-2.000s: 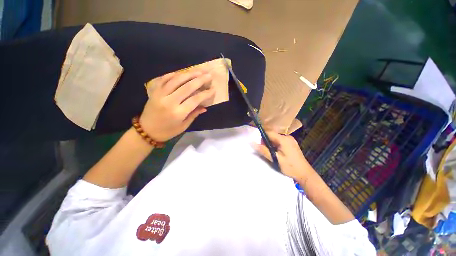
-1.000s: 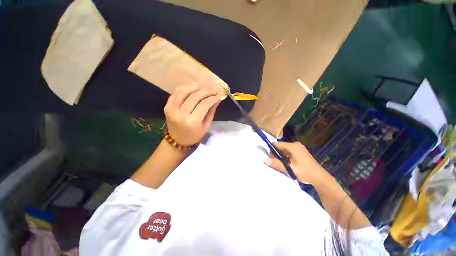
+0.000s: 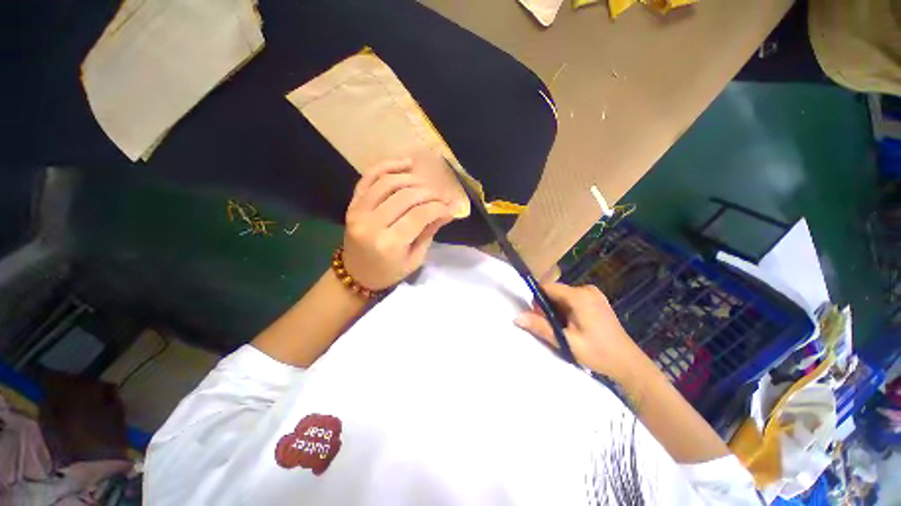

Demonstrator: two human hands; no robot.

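My left hand holds the near end of a cream sewn piece, which lies slanting over the black padded board. My right hand is shut on the black handles of long scissors. The blades reach the long right edge of the piece, where a yellow layer shows. A yellow trimming strip lies by the blades at the board's edge. A stack of untrimmed cream pieces lies at the upper left of the board.
The black padded board lies over a brown-covered table with loose thread ends. Yellow pieces show at the top edge. A blue plastic basket and fabric scraps are at the right. A tan sleeve shows at the upper right.
The cream piece has turned to point more away from me, and the scissor blades now lie farther along its long edge. The view has shifted, bringing the yellow pieces and tan sleeve into sight.
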